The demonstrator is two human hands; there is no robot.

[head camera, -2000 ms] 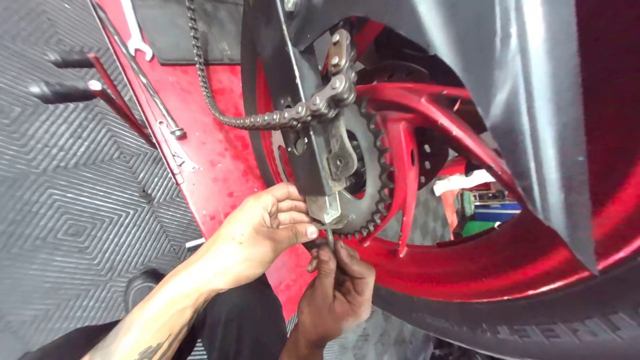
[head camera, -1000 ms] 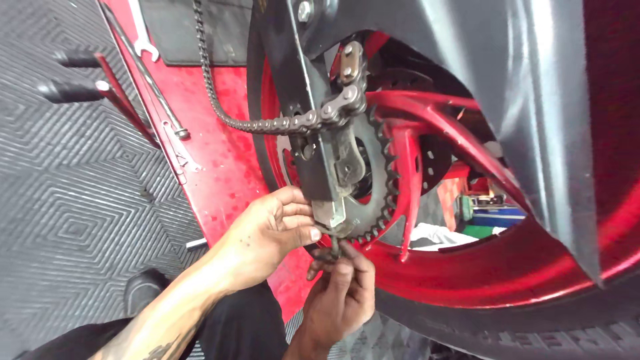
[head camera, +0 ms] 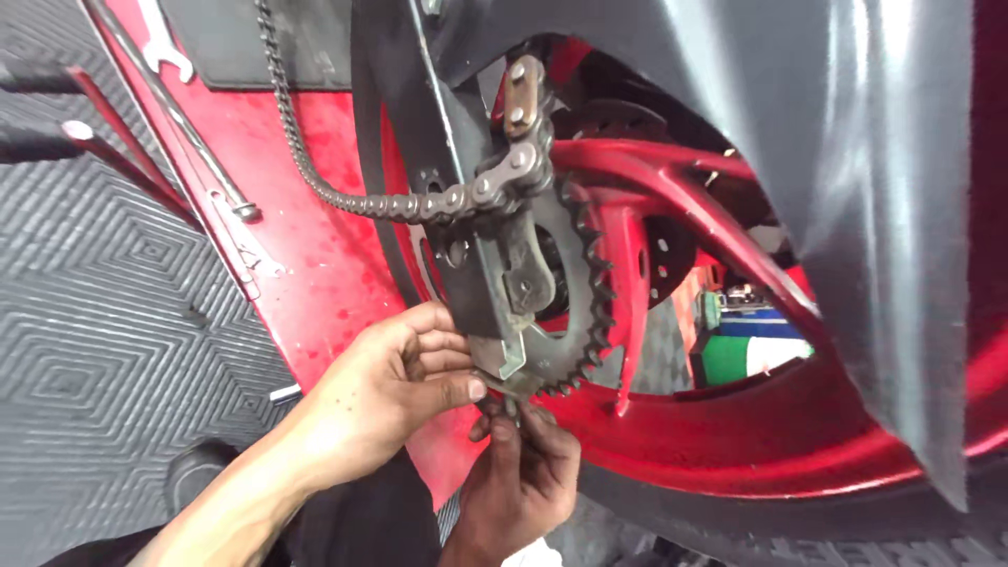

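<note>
My left hand (head camera: 402, 378) rests against the lower end of the dark swingarm (head camera: 472, 276), its thumb at a metal end plate (head camera: 520, 384). Just below, my right hand (head camera: 524, 465) pinches a small metal piece (head camera: 511, 407), perhaps a bolt or nut, at the underside of that plate. Beside the swingarm is the toothed rear sprocket (head camera: 579, 291), on a red motorcycle wheel (head camera: 669, 441). A drive chain (head camera: 378, 206) hangs loose over the swingarm, one end lying near the sprocket's upper part. An axle adjuster bracket (head camera: 528, 276) sits in the swingarm.
On the red lift platform (head camera: 315, 291) at left lie an open-ended wrench (head camera: 164, 51), a long metal rod (head camera: 185, 126), a smaller spanner (head camera: 252, 253) and a dark mat (head camera: 236, 47). Black-gripped red handles (head camera: 102, 146) stick out over the patterned floor mat. A dark body panel (head camera: 866, 197) overhangs the wheel.
</note>
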